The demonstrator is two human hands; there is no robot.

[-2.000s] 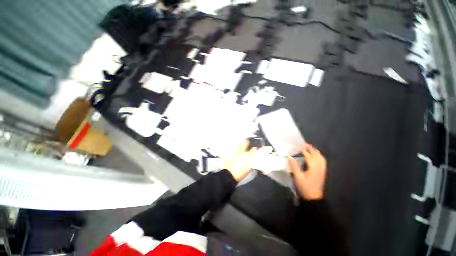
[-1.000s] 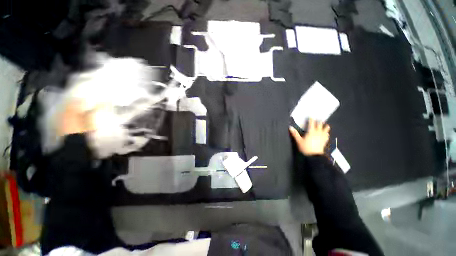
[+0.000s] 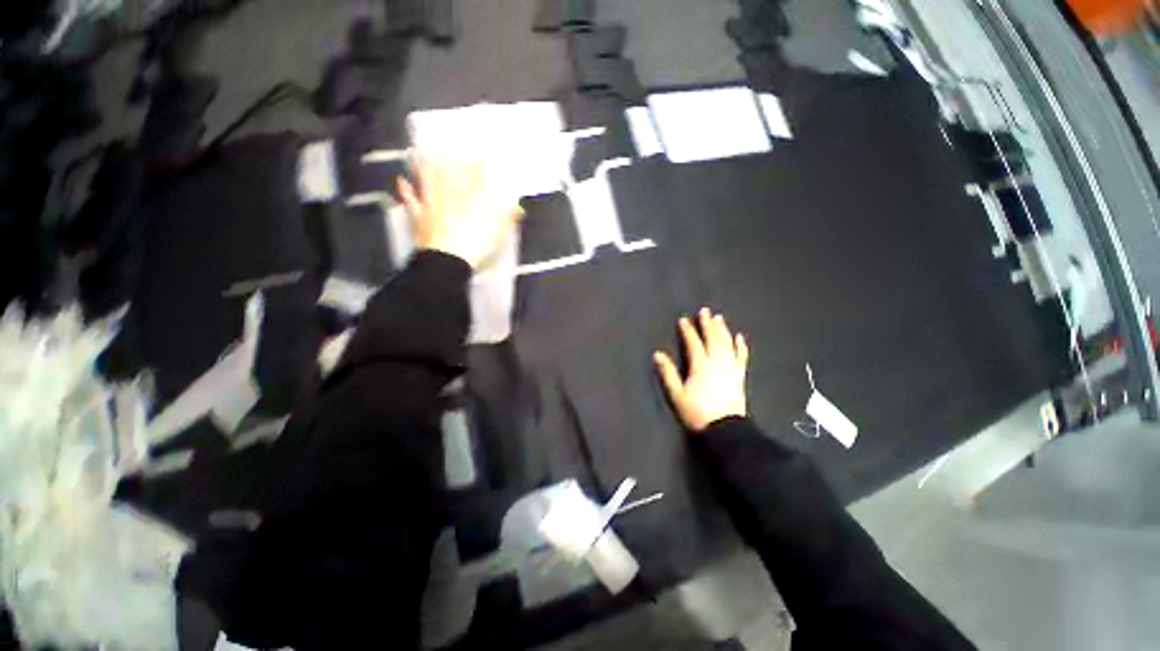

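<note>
My left hand [image 3: 461,214] is blurred and lies over white cut pieces [image 3: 532,143] at the upper centre; whether it grips one cannot be told. A white piece [image 3: 494,303] shows below its wrist. My right hand [image 3: 710,379] rests palm down on the black material layer [image 3: 827,267], fingers apart and empty. A white rectangle with narrow side strips [image 3: 707,125] lies farther back. A small white scrap [image 3: 832,420] lies right of my right hand. More white scraps [image 3: 588,528] lie near the front edge.
A crumpled white heap [image 3: 76,496] fills the lower left. Loose white scraps [image 3: 216,388] lie between it and my left sleeve. Dark grey cut panels [image 3: 483,57] lie at the back. A long metal rail [image 3: 1062,140] runs along the right, and the table's grey edge [image 3: 980,452] crosses the lower right.
My left hand has left the crumpled heap and moved to the centre white pieces. My right hand is off the white rectangle, which no longer shows there. The view has shifted.
</note>
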